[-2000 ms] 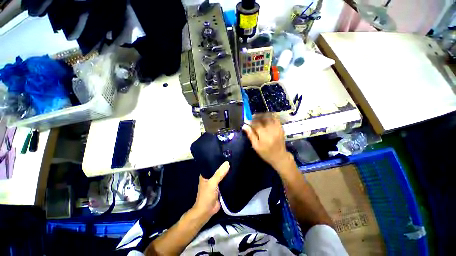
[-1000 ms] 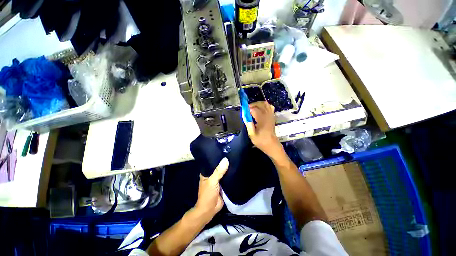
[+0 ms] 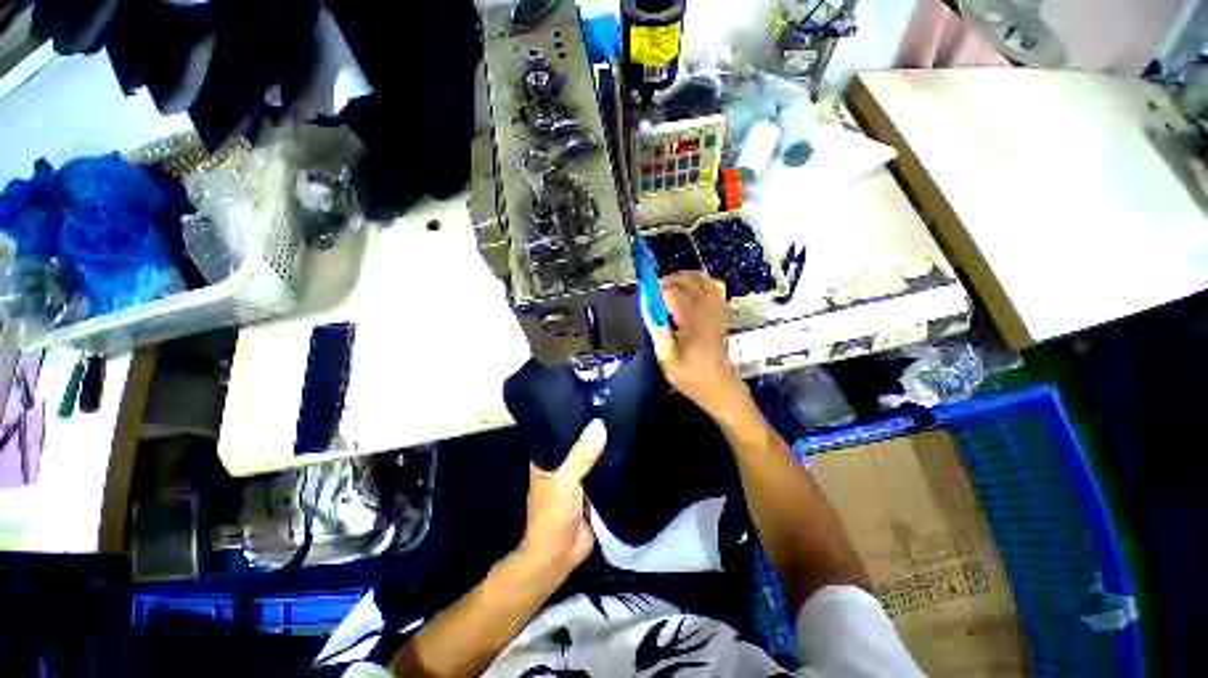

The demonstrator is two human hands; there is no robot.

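Note:
A dark garment piece (image 3: 649,464) lies under the front of the button-sewing machine (image 3: 563,199) and drapes down over my lap, with a white area low on it. The shiny button clamp (image 3: 596,371) meets the cloth, and a small button shows just below it. My left hand (image 3: 563,497) grips the cloth, its thumb on top below the clamp. My right hand (image 3: 696,331) is at the right front of the machine head beside the blue strip (image 3: 651,285). Its fingertips are partly hidden, so I cannot tell whether it holds anything.
A two-section button tray (image 3: 733,256) and dark snips (image 3: 791,272) lie right of the head. A keypad box (image 3: 680,166) and black bottle (image 3: 653,47) stand behind. A flat dark rectangle (image 3: 323,387) and white basket (image 3: 258,285) are left. A blue crate (image 3: 1047,490) is lower right.
Over two seconds my right hand has moved slightly up and left to the blue strip. The button on the cloth now shows closer to the clamp. Little differs from one second ago.

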